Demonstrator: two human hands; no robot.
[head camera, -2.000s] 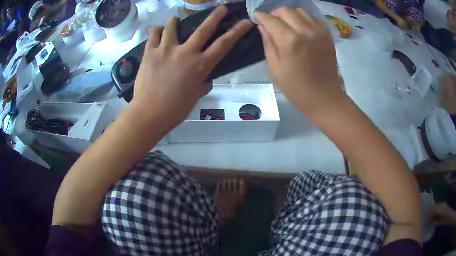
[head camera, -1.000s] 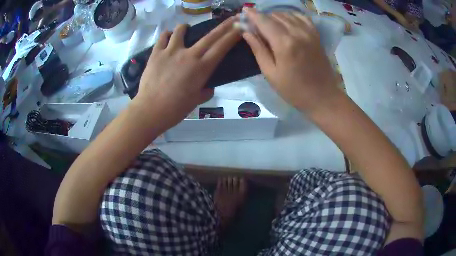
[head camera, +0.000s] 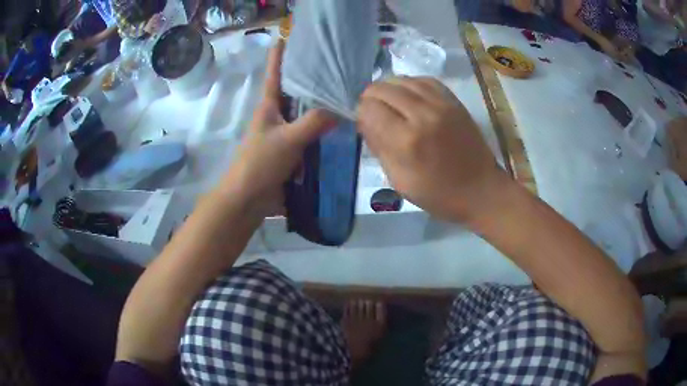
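The long dark mirror-type device (head camera: 337, 188) stands upright in front of me, its lower end uncovered and glossy blue-black. A milky plastic bag (head camera: 331, 49) covers its upper part and runs out of the top of the picture. My left hand (head camera: 282, 143) grips the device around its left side, the thumb across its front at the bag's edge. My right hand (head camera: 422, 143) pinches the bag's edge at the right side of the device. Behind and below lies the open white box tray (head camera: 399, 226) with a round dark well; the device and my hands hide part of it.
At left are a white box (head camera: 151, 222) with a coiled black cable (head camera: 71, 216) and a blue-looking bagged device (head camera: 147, 164). A white drum (head camera: 181, 56) stands at the back left. A yellow-brown ring (head camera: 511, 62) lies back right beside wooden edging (head camera: 493, 105). Other people sit around.
The device has turned from lying slanted to standing upright, its lower end towards me. The bag now covers its upper part. My left hand has shifted to its side; my right hand has moved down.
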